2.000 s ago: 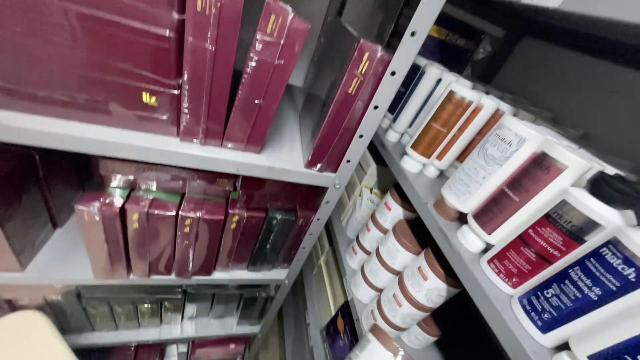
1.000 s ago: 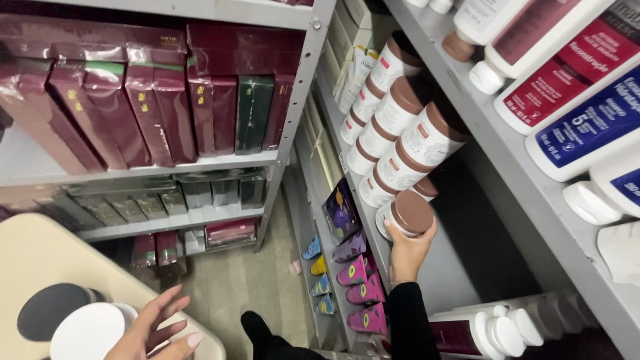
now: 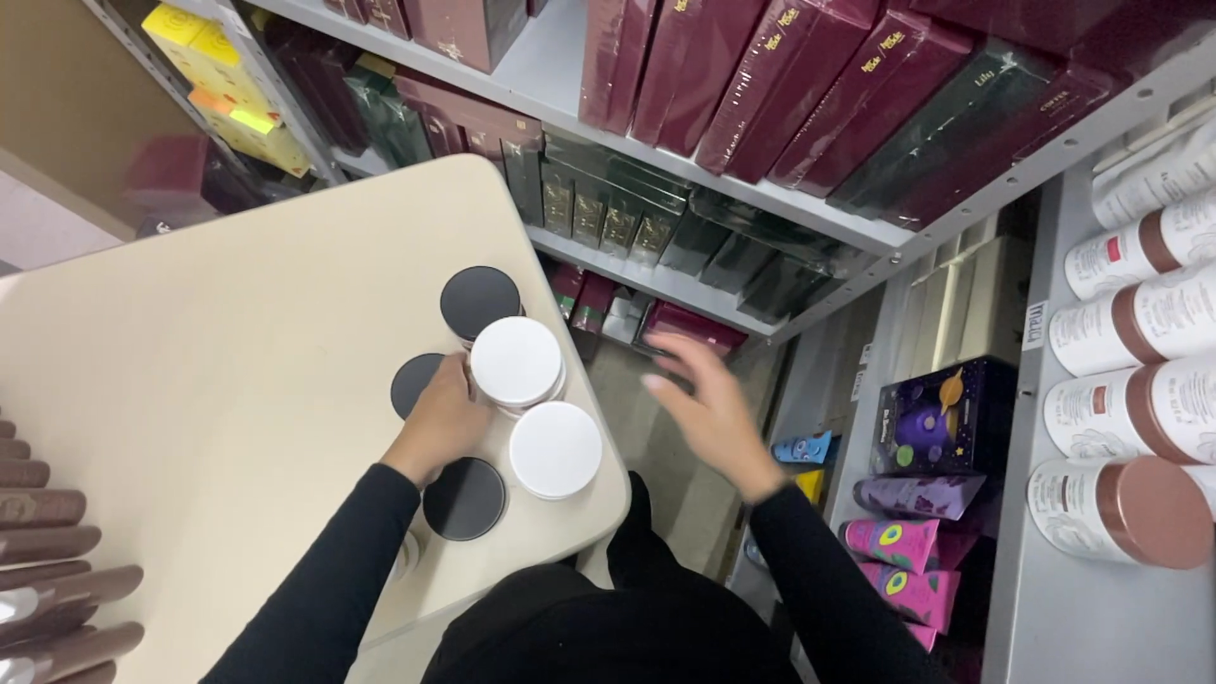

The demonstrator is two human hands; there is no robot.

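Note:
My left hand reaches down among several jars on a cream tabletop, its fingers at the side of a white-lidded jar; whether they grip it is hard to tell. Another white-lidded jar stands near the table's right edge. Around them are jars with black lids, one partly behind my left hand and one nearer my body. My right hand, blurred, hangs over the floor right of the table, fingers apart and holding nothing. White jars with brown lids lie on the right shelf.
The cream table carries brown tubes at its left edge. Beyond it, a grey metal shelf bears maroon and green boxes. Lower right are pink tubes, a purple tube and a dark planet-patterned box.
My right hand has come away from the brown-lidded jar on the right shelf. My left hand, apart from the jars a second ago, is now down among them. The view has swung left toward the table.

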